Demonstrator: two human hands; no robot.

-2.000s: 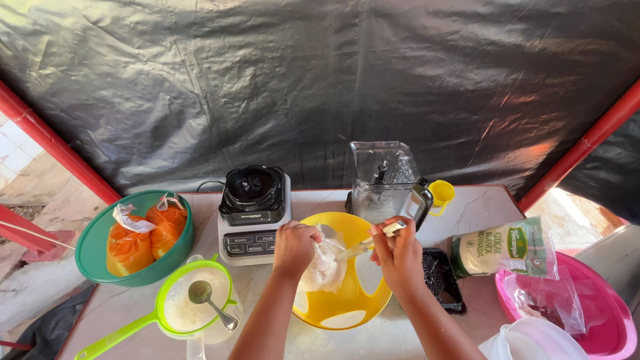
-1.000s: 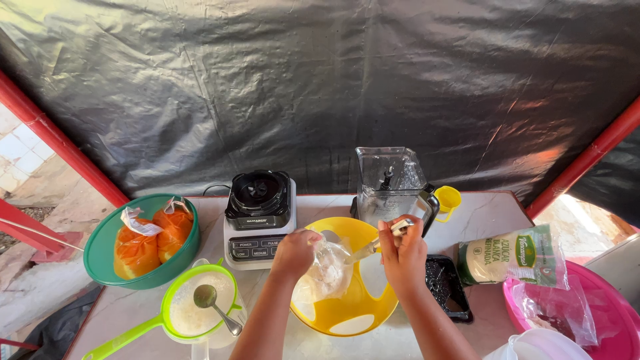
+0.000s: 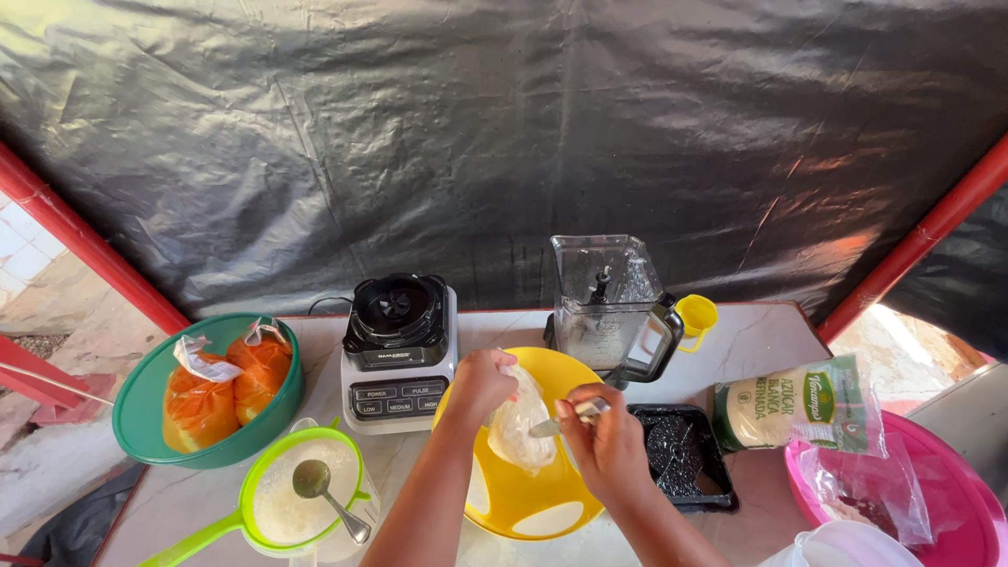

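Observation:
My left hand (image 3: 482, 386) grips the top of a clear plastic bag (image 3: 521, 429) with whitish contents, which hangs over a yellow plastic bowl (image 3: 551, 504). My right hand (image 3: 598, 429) holds a knife (image 3: 545, 428) by its light handle, and the blade meets the side of the bag. Behind my hands stands a clear blender jar (image 3: 606, 315) with white residue inside. To the left is the blender base (image 3: 399, 354). A green strainer (image 3: 248, 492) with white matter and a metal spoon (image 3: 313, 479) rests over a clear container.
A teal basin (image 3: 134, 425) at the left holds orange-and-yellow bagged items (image 3: 201, 409). On the right are a black tray (image 3: 685, 457), a bag of white sugar (image 3: 768, 402), a pink basin (image 3: 957, 488) with a plastic bag, a white container (image 3: 843, 547) and a yellow cup (image 3: 697, 316).
The bag hangs more upright and longer below my left hand than one second ago. The knife blade now lies against its side.

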